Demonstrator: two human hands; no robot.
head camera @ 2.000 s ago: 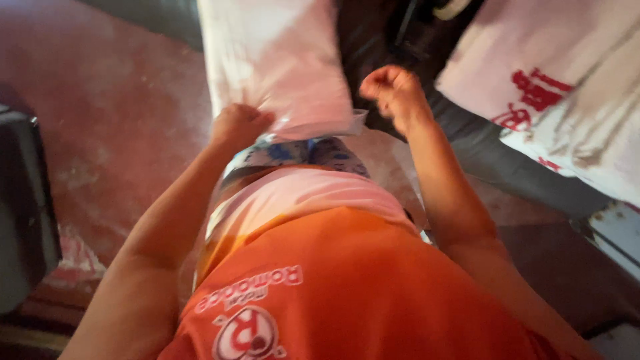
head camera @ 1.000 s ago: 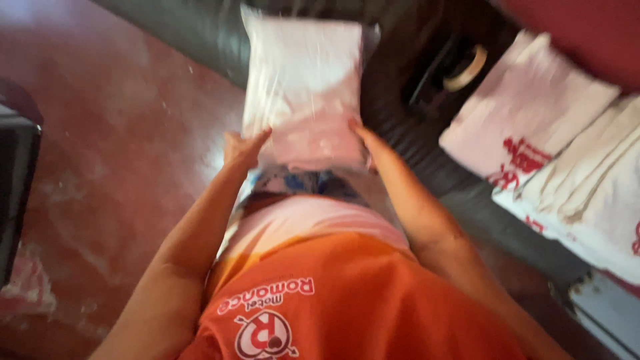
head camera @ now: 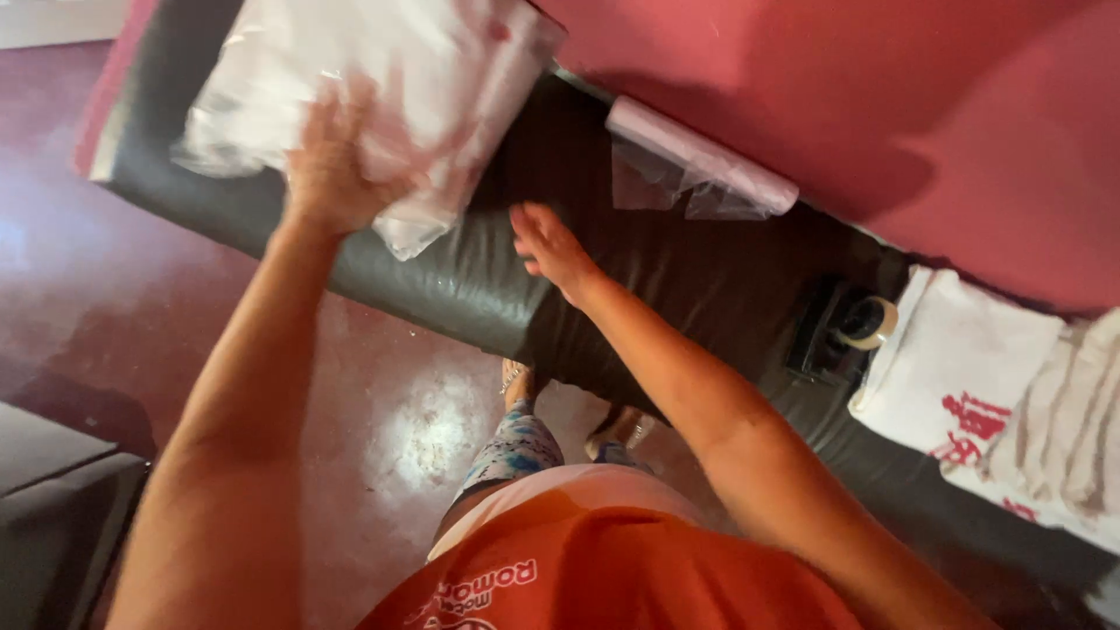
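Observation:
White folded cloth in clear plastic packaging [head camera: 420, 79] lies at the left end of a dark padded bench, at the top left of the head view. My left hand [head camera: 337, 162] rests on its near part with the fingers spread; the hand is blurred. My right hand [head camera: 551, 249] is over the bench, just right of the package and apart from it, holding nothing. Behind it, near the wall, lies a roll of clear plastic [head camera: 709, 157] with a loose end hanging over the seat.
A tape dispenser with a tape roll [head camera: 866, 324] stands on the dark bench [head camera: 437, 280] at the right. Beside it are folded white cloths with red print [head camera: 962, 376]. A red wall [head camera: 840, 96] runs behind. A dark piece of furniture [head camera: 61, 516] is at the lower left.
A second ago both hands held the package in front of the body. Now it lies on the bench, and my right hand is off it. The view has swung widely, bringing the plastic roll into sight.

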